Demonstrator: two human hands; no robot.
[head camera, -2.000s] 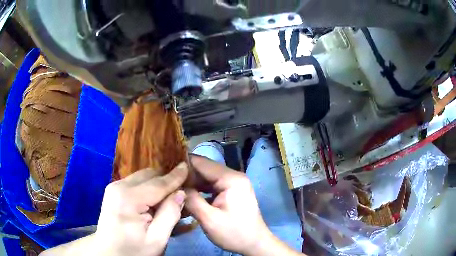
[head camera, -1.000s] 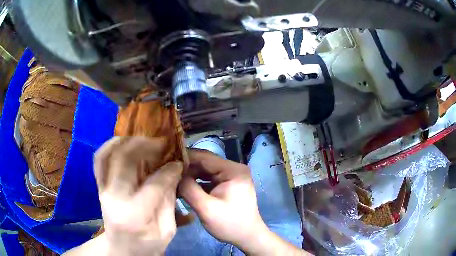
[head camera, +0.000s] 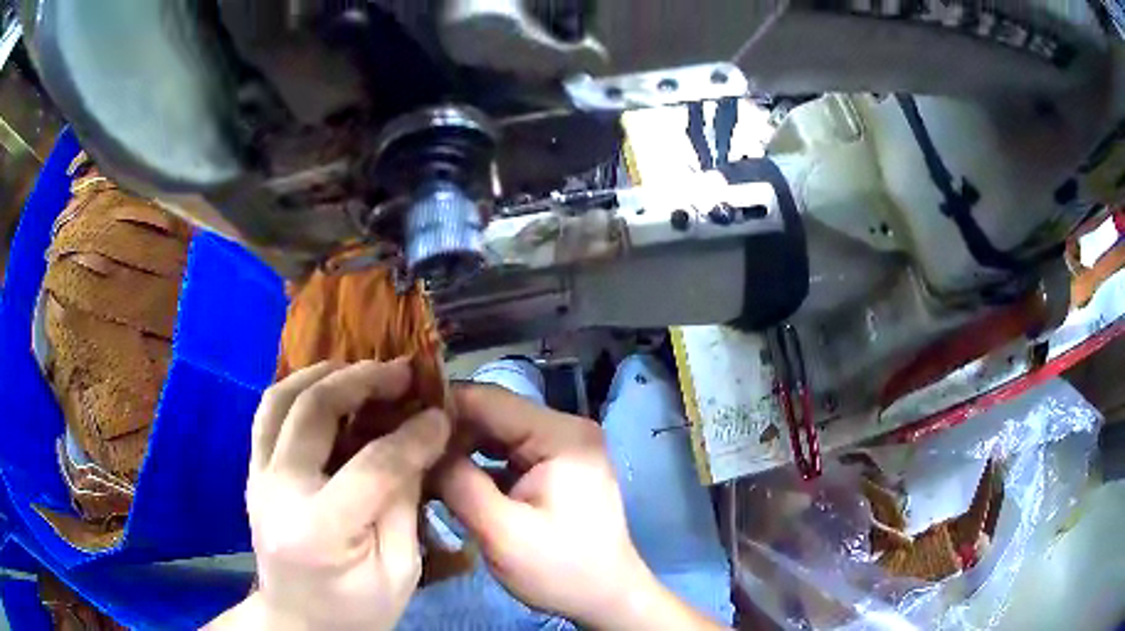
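Note:
An orange-brown leather panel hangs from the left tip of the sewing machine's cylinder arm, under the machine head. My left hand pinches the panel near its right edge, with fingers spread over its face. My right hand pinches the same edge from the right, its fingertips close to my left thumb. The ribbed silver tension knob sits just above the panel. The needle and presser foot are too hidden to make out. A lower piece of the panel shows below my hands.
Stacked brown pieces lie in a blue bin at left. A red-handled tool lies on the pale table's edge. A clear plastic bag with brown pieces is at lower right. Jeans-covered knees are below.
My left hand moved up onto the panel, blurred a second ago, and now grips the edge with its fingers bent. My right hand stays at the edge. The view shifted slightly.

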